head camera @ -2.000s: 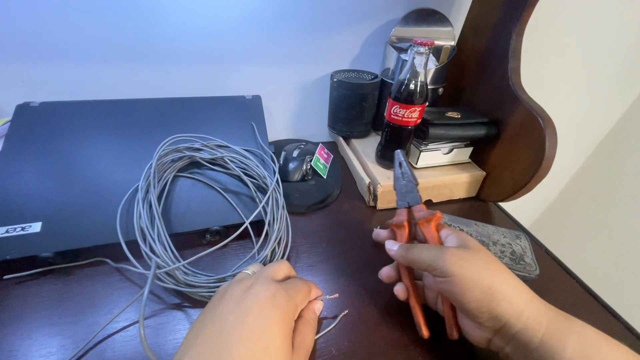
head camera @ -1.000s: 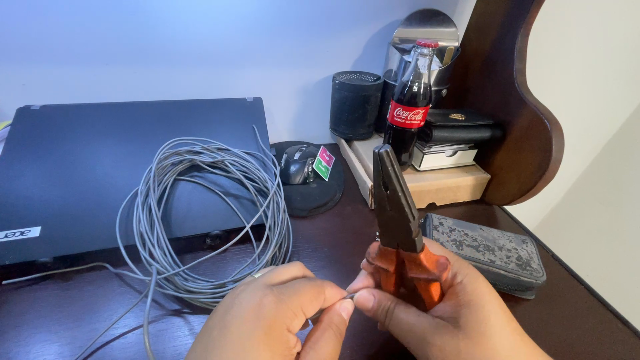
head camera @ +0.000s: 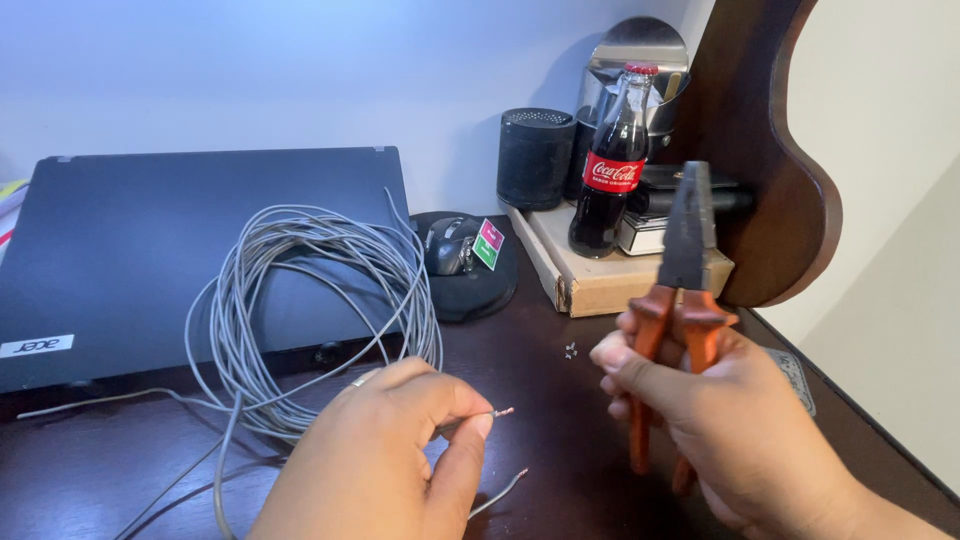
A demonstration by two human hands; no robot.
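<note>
My left hand [head camera: 390, 442] pinches a grey wire between thumb and forefinger, its bare twisted copper tip [head camera: 504, 412] sticking out to the right. Below it, a second grey wire end [head camera: 501, 495] with a little bare copper rises over the desk. My right hand [head camera: 705, 405] grips combination pliers [head camera: 684, 247] by their orange handles, jaws pointing up, with nothing seen between the jaws. A loose coil of grey cable [head camera: 251, 300] lies behind my left hand, partly over a closed laptop [head camera: 150, 247].
A mouse [head camera: 450, 246] rests on a black pad [head camera: 480, 292]. Behind the pliers, a glass cola bottle [head camera: 611, 180] stands on a cardboard box [head camera: 637, 281], near a black cylinder [head camera: 535, 161]. Small scraps [head camera: 571, 350] lie on the desk [head camera: 547, 420]. A patterned case [head camera: 795, 379] is partly hidden by my right hand.
One second ago my hands were together, the right fingers at the wire. Now the right hand with the pliers has moved away to the right, and the twisted copper tip shows.
</note>
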